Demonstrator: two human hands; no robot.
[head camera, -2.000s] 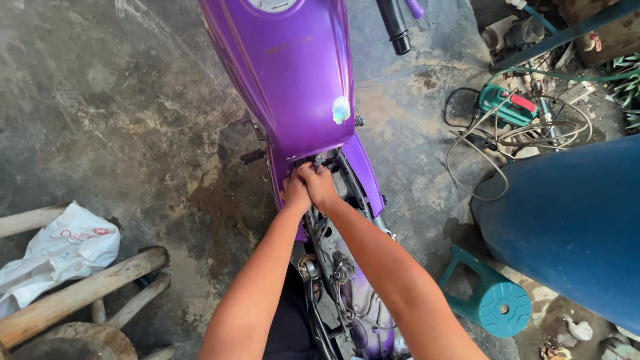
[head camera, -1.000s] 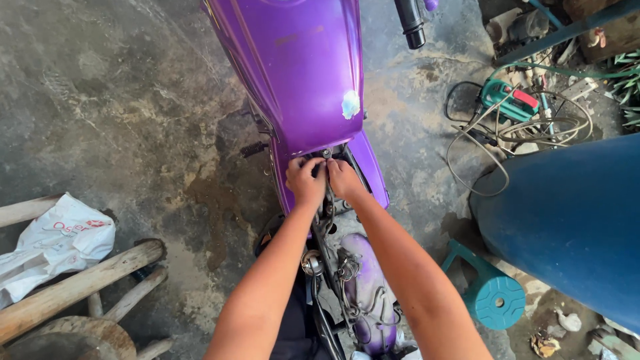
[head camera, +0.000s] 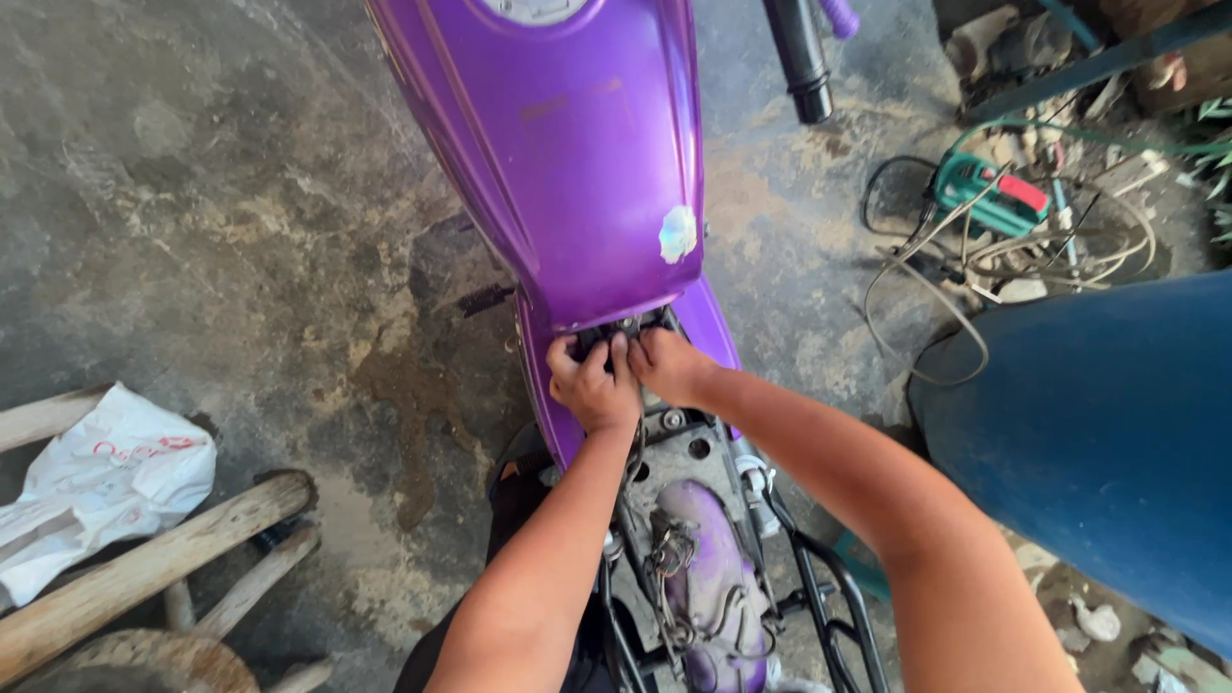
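A motorcycle's purple fuel tank (head camera: 577, 173) fills the upper middle of the head view, with a pale worn patch near its rear right corner. Just behind its rear edge, my left hand (head camera: 599, 380) has its fingers curled at dark parts of the frame. My right hand (head camera: 672, 364) touches the same spot from the right, its fingers bent close beside my left. What the fingertips grip is hidden. Below lie the metal frame plate (head camera: 674, 448), loose wires (head camera: 674, 553) and the dusty purple rear fender (head camera: 707, 587). Purple side panels flank both hands.
At the right lie a green and red electric tool (head camera: 991, 192) with coiled cable and a large blue barrel (head camera: 1088, 414). A black handlebar grip (head camera: 801, 58) juts out at the top. Wooden poles (head camera: 164, 568) and a white plastic bag (head camera: 125, 472) are at the lower left.
Between two and one seconds ago, my hands moved slightly apart from a clasped position behind the tank. My right forearm has since swung outward to the right, with both hands still behind the tank.
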